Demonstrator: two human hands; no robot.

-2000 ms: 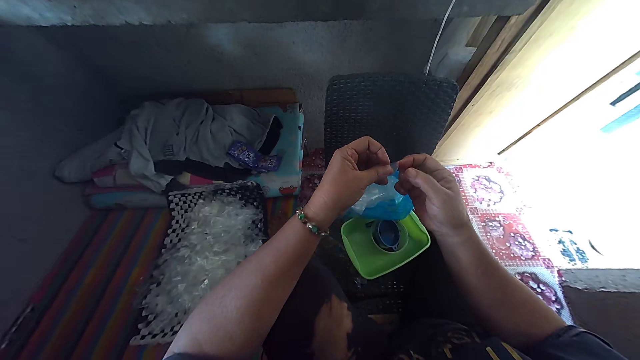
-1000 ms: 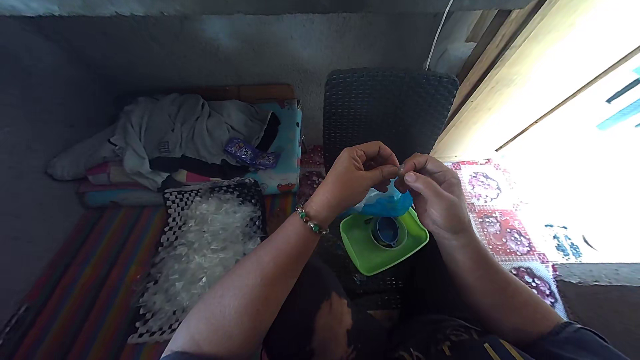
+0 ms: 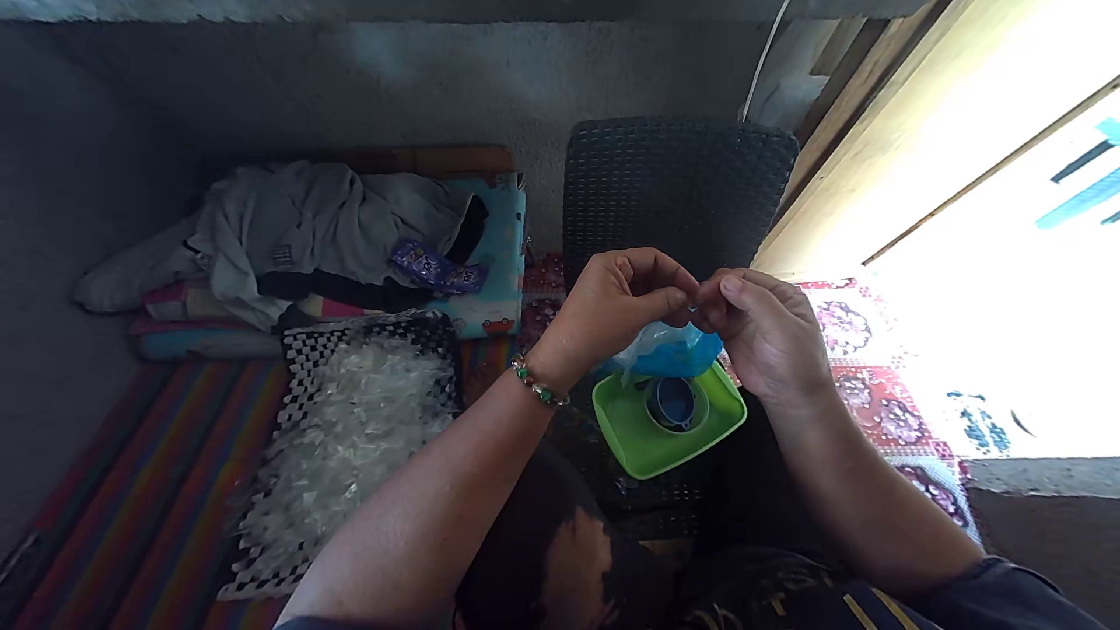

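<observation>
My left hand [image 3: 617,302], with a beaded bracelet at the wrist, meets my right hand [image 3: 761,328] fingertip to fingertip. What the pinched fingers hold is too small or hidden to tell. Just beneath them, a clear plastic bag [image 3: 643,343] and something blue [image 3: 678,357] lie over the back of a green plastic tray [image 3: 643,451]. A round container with a dark blue cup [image 3: 675,401] stands in that tray. To the left, a heap of small clear plastic pieces [image 3: 363,429] covers a black-and-white woven mat [image 3: 302,372].
A dark woven chair [image 3: 674,192] stands behind my hands. At the left, a grey garment [image 3: 306,214] and a purple packet [image 3: 437,269] lie on folded bedding, above a striped cloth [image 3: 166,472]. A red patterned cloth [image 3: 884,402] is at the right, beside a bright doorway.
</observation>
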